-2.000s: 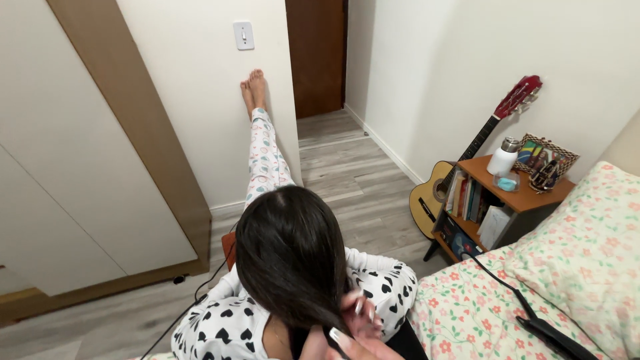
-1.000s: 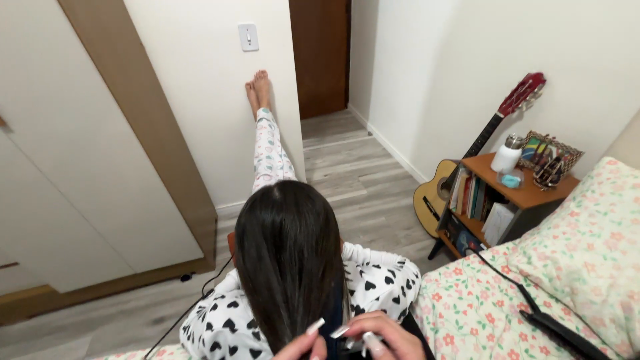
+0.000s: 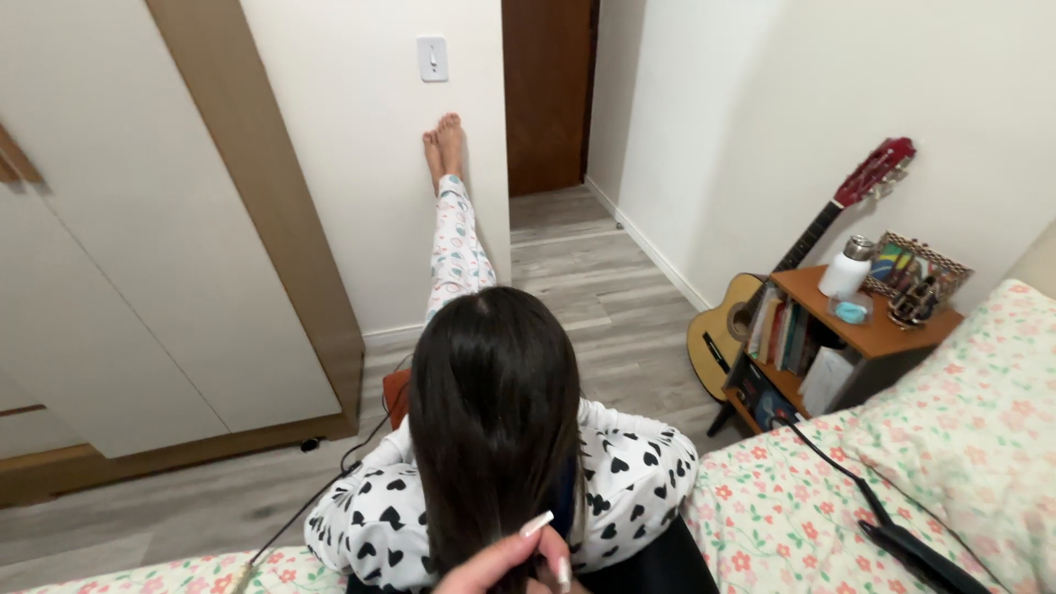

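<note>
A seated person's long, straight dark hair [image 3: 495, 388] hangs down the back over a white top with black hearts [image 3: 639, 470]. At the bottom edge, my left hand [image 3: 495, 565] lies over the lower hair, a long pale nail pointing up and right. My right hand [image 3: 559, 565] is close beside it, mostly cut off by the frame, its fingers bent near the left fingertips. Whether either hand grips hair is hidden. A black corded hair-styling tool [image 3: 920, 557] lies on the floral bedding [image 3: 767, 503] at the right.
The person's legs [image 3: 458, 235] stretch forward, feet against the wall. A wardrobe [image 3: 165, 247] stands left. At the right are an acoustic guitar [image 3: 726, 330] and a wooden shelf unit [image 3: 874, 334] holding a white bottle [image 3: 846, 268] and books. A dark cord [image 3: 309, 499] runs along the left side.
Two seconds ago my hands were together at the right side of the hair; one second ago they were a little apart at its lower end. Now they are close together there.
</note>
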